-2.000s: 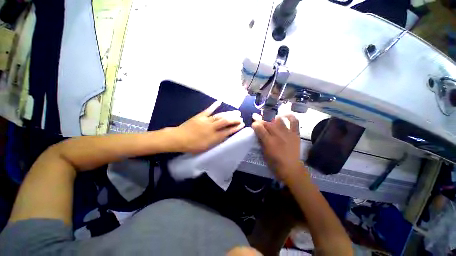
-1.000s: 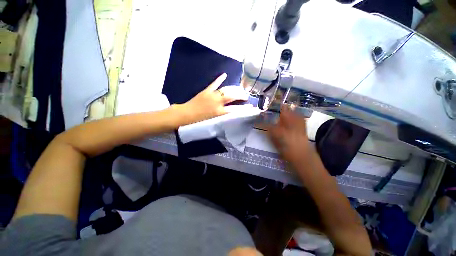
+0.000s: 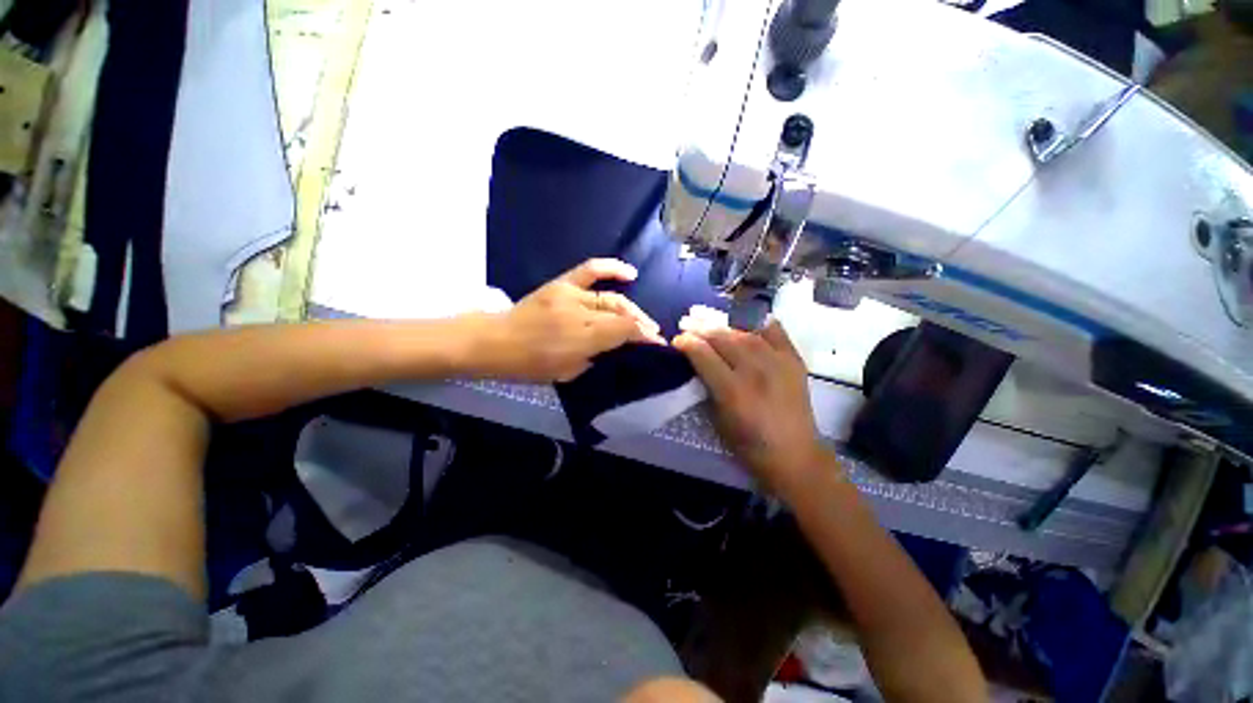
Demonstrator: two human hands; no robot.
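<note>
A navy fabric panel (image 3: 570,206) lies on the white machine bed, left of and below the needle area. Its near end is folded and shows a white piece (image 3: 657,412) with navy beside it. My left hand (image 3: 584,327) pinches the fabric at the fold with its fingertips. My right hand (image 3: 749,378) holds the same edge, its fingertips close to my left ones and just below the presser foot (image 3: 749,305). The needle tip is hidden by the metal parts and the fingers.
The white sewing machine head (image 3: 948,151) spans the upper right. A black smartphone (image 3: 932,401) lies right of my right hand, with a dark thin tool (image 3: 1058,492) beyond it. Pale and navy cut pieces (image 3: 220,151) lie at the left. Navy and white pieces (image 3: 360,474) hang below the table edge.
The white layer that lay over the near end has turned, and more navy shows there. My right hand has come down from the presser foot to the fabric edge. My left hand has moved slightly right.
</note>
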